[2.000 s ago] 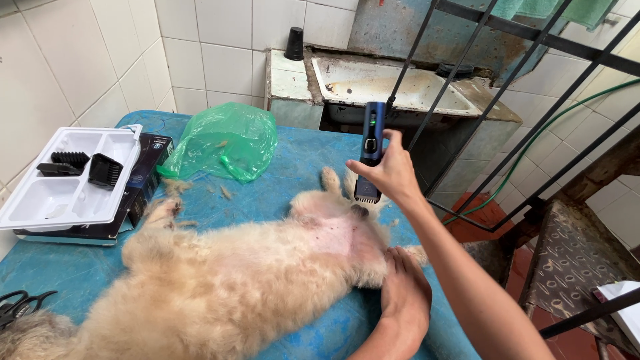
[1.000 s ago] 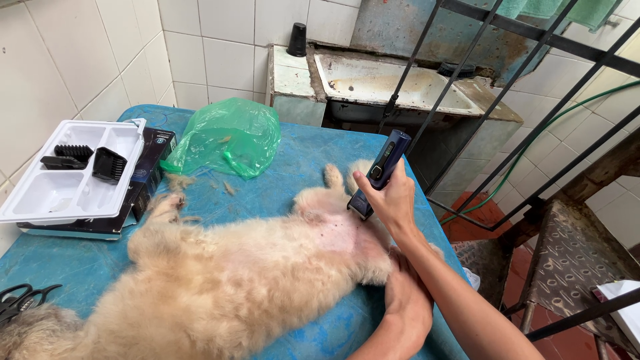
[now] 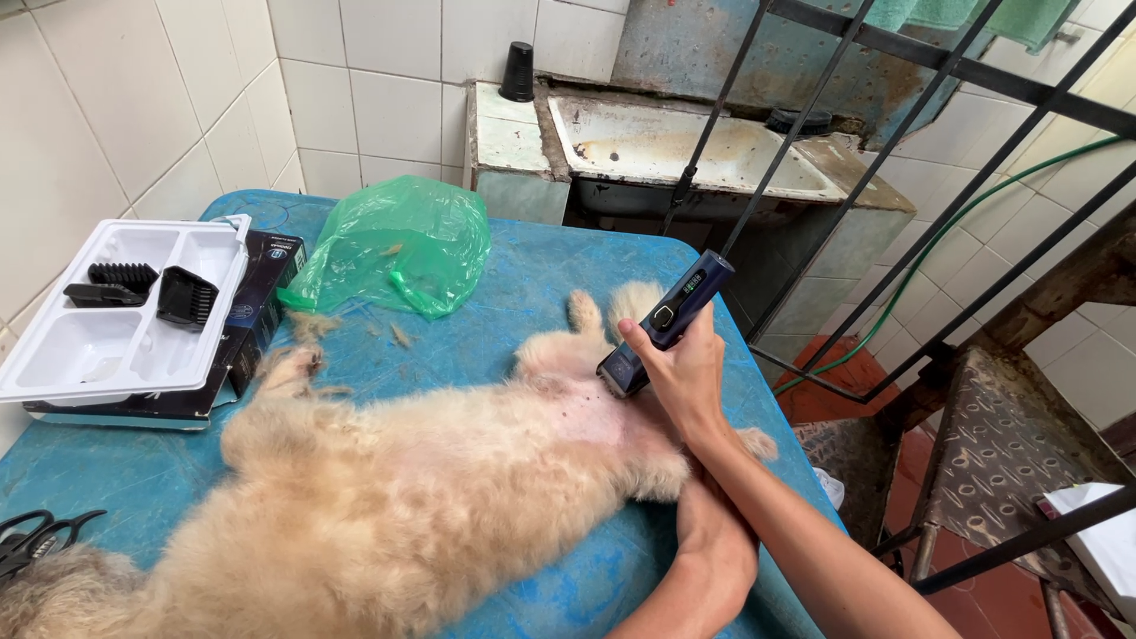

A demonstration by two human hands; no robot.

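Observation:
A cream-coloured dog lies belly up on a blue table, its head at the lower left. My right hand grips a dark blue hair clipper, whose blade end touches the nearly bare skin of the lower belly, close to the hind legs. Beneath my right forearm, my left hand is against the near hind leg; its fingers are hidden. Black scissors lie beside the dog's head. Several black clipper guard combs sit in a white plastic tray at the left.
The tray rests on a dark box. A green plastic bag and loose fur tufts lie on the table. Beyond stand a stained sink and a black cup. Black metal bars slant across the right side.
The clipper, held above the hind legs at first, has come down onto the lower belly and tilted. My left hand has slipped further out of sight beneath my right forearm.

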